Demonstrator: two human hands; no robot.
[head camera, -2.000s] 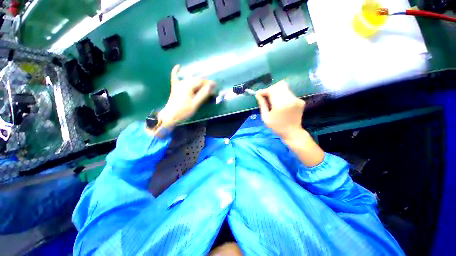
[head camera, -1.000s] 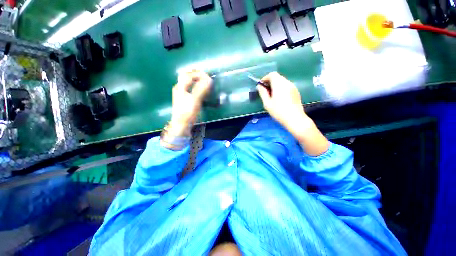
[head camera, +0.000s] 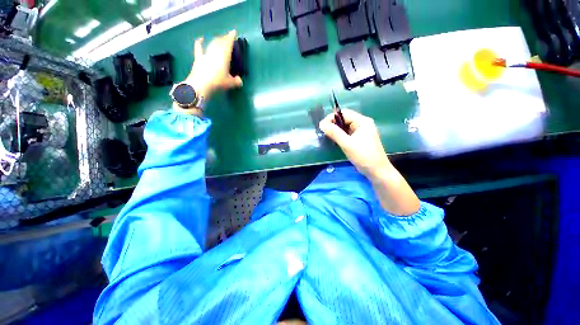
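Observation:
My left hand (head camera: 215, 67) is at the upper left of the bench, thumb and fingers at the two ends of a black plastic cover (head camera: 239, 58), seemingly gripping it; the hand hides part of the cover. My right hand (head camera: 356, 136) holds dark tweezers (head camera: 338, 109), tips pointing up and away, touching nothing that I can see. Small dark adhesive pieces (head camera: 273, 147) on a pale backing strip lie near the bench's front edge, between my hands.
More black covers (head camera: 355, 65) lie at the upper centre. Black housings (head camera: 161, 68) stand at left, beside a grid-patterned clear curtain (head camera: 54, 136). A yellow pot (head camera: 486, 65) with a red-handled brush (head camera: 552, 68) sits on a white sheet (head camera: 477, 120). Black trays (head camera: 554, 32) lie far right.
My left hand has moved from the work spot up and left to the lone black cover. My right hand stays near the strip with the tweezers. The view has shifted slightly.

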